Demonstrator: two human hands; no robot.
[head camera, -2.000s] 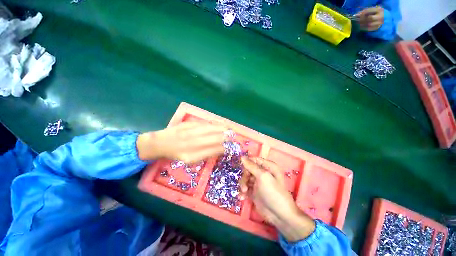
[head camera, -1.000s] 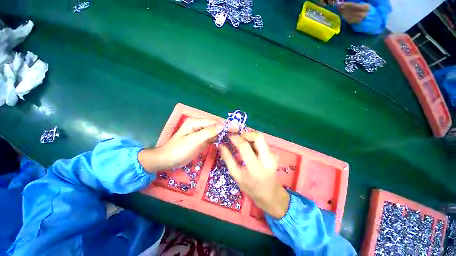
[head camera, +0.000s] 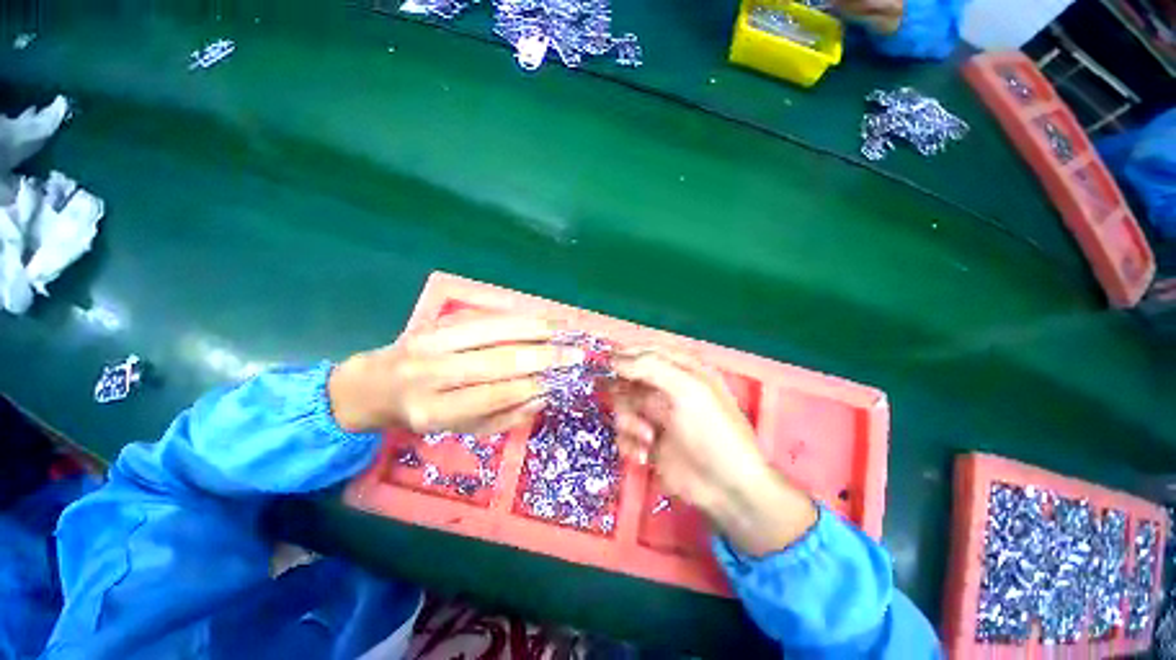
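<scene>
A salmon-red parts tray (head camera: 832, 513) with a row of wells lies in front of me. Small shiny fittings (head camera: 568, 475) fill a middle well, and looser ones lie in the well at its left. My left hand (head camera: 471, 374) and my right hand (head camera: 684, 419) meet above the filled well. A silver metal frame piece (head camera: 578, 348) shows between my fingertips, held by my left hand. My right fingers are bent beside it. Whether they grip the frame piece or a small fitting cannot be made out.
A full red tray (head camera: 965, 554) stands at the right. White crumpled heap (head camera: 52, 232) and a small metal piece (head camera: 117, 379) lie left. Across the green surface are silver piles (head camera: 911, 121), a yellow box (head camera: 784, 47), another person's hand (head camera: 877, 13) and a far red tray (head camera: 1051, 168).
The view has shifted slightly. A second ago the frame piece stood up above my fingertips; now it is lower, between both hands. My right hand has turned and its fingers have curled in.
</scene>
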